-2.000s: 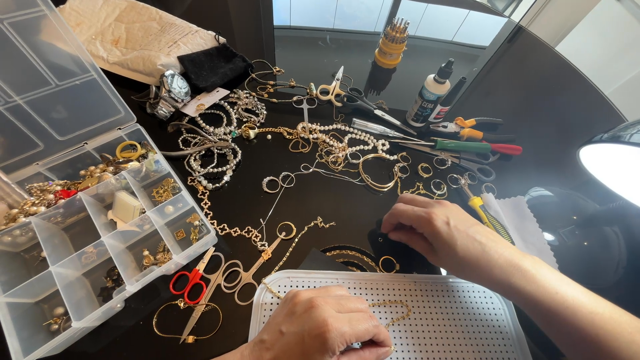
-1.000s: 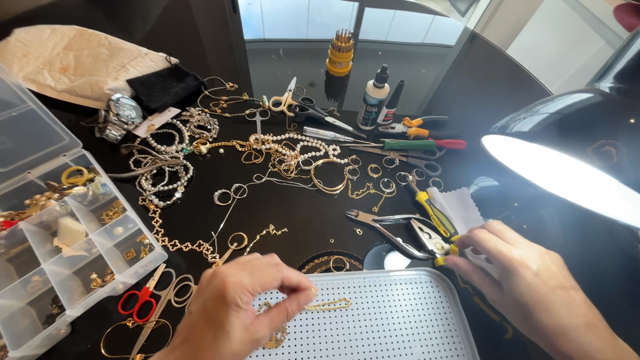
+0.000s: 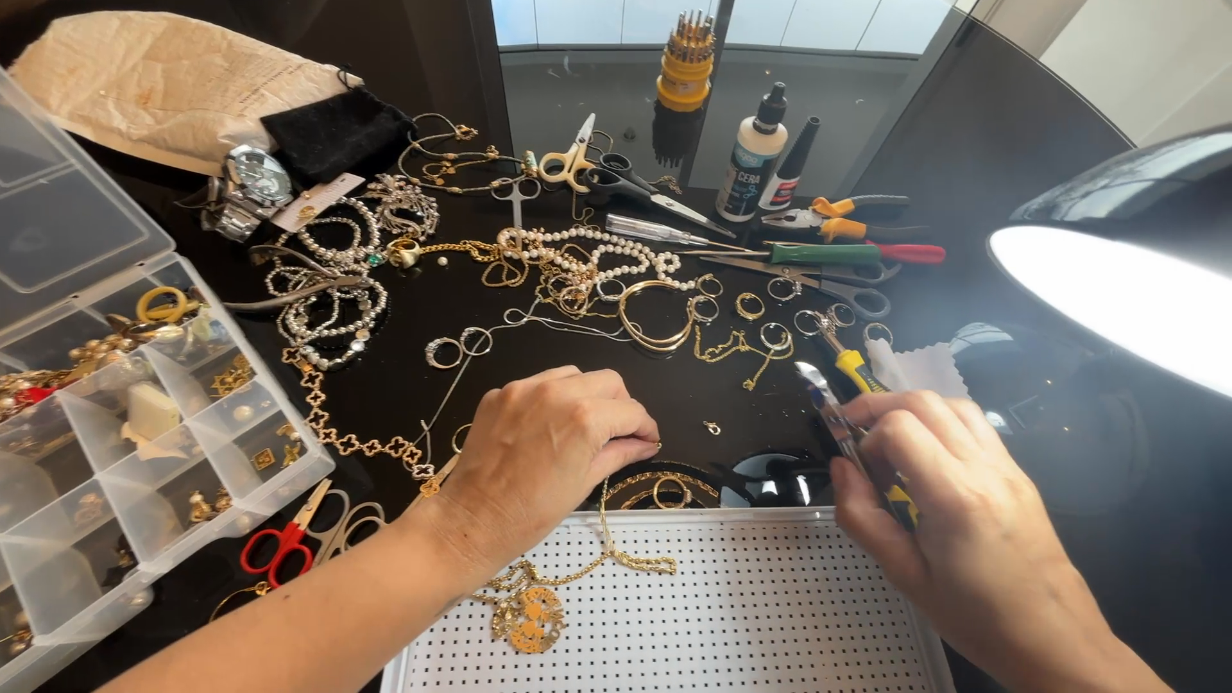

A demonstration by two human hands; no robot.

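Note:
My left hand (image 3: 558, 443) pinches the end of a thin gold chain (image 3: 604, 515) between thumb and index finger, above the far edge of a white perforated tray (image 3: 828, 597). The chain hangs down onto the tray, where an openwork round gold pendant (image 3: 535, 619) lies. In my right hand (image 3: 938, 491) is a pair of pliers (image 3: 828, 409), metal jaws pointing up and away, yellow handles partly hidden by the fingers. A small gold clasp (image 3: 711, 427) lies on the black table between my hands. Just beyond the tray, gold chains and a ring (image 3: 671, 492) rest on a dark dish.
At left stands a clear compartment box (image 3: 289, 481) of jewellery, with red-handled scissors (image 3: 284, 544) beside it. Pearl strands (image 3: 626, 250), rings, bracelets, scissors, screwdrivers and bottles (image 3: 751, 159) spread beyond my hands. A lit lamp (image 3: 1126, 279) overhangs the right side.
My right hand has moved from the tray's far side to the pliers and now holds them. My left hand has lifted the chain from the tray, and the pendant shows.

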